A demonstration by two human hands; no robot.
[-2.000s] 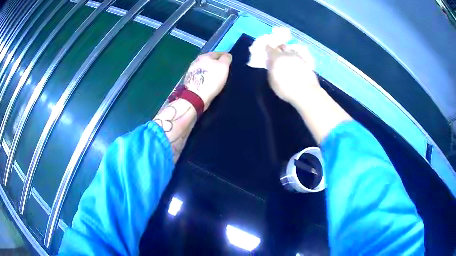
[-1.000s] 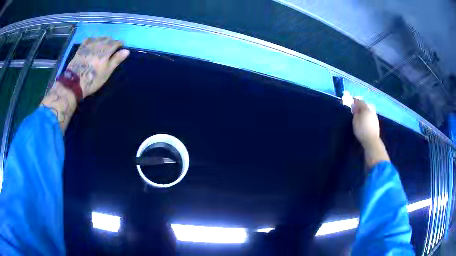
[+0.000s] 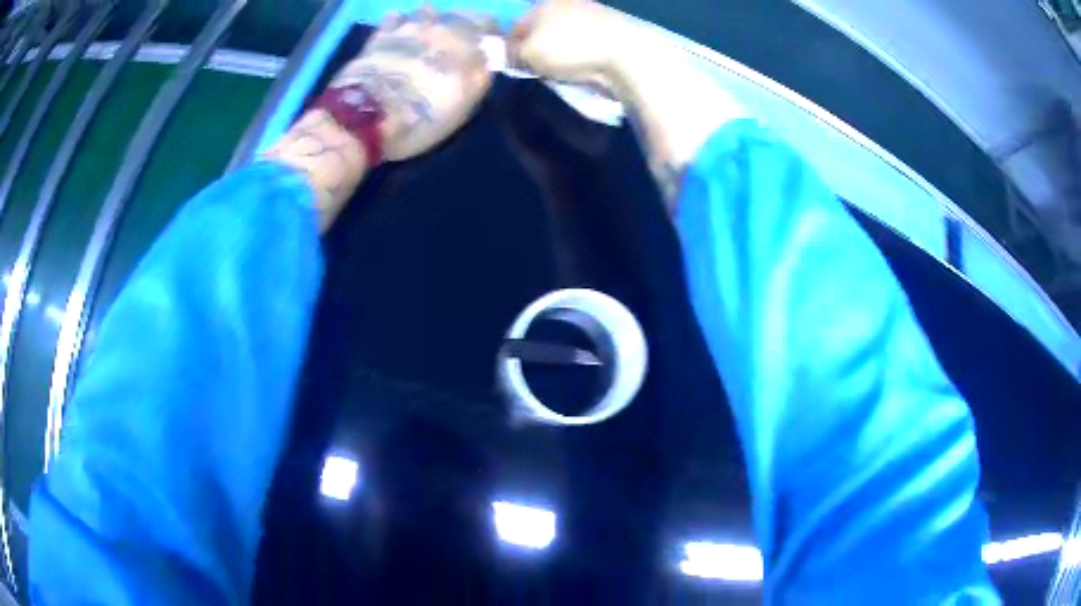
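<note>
The glossy black display panel lies flat in front of me, with a light-blue border along its far edge. My left hand rests at the panel's far left corner; its fingers are blurred. My right hand is close beside it at the far edge. A white wiping cloth shows under and beside my right hand, mostly hidden by it. A white tape roll lies on the panel between my forearms, with a thin dark stick with a pale tip across it.
Shiny metal rollers run along the left, with green floor showing between them. A small dark mark sits on the blue border at the right. Ceiling lights reflect in the near part of the panel.
My right hand moved from the far left corner out to the right along the border, then came back left beside my left hand. My view turned with it.
</note>
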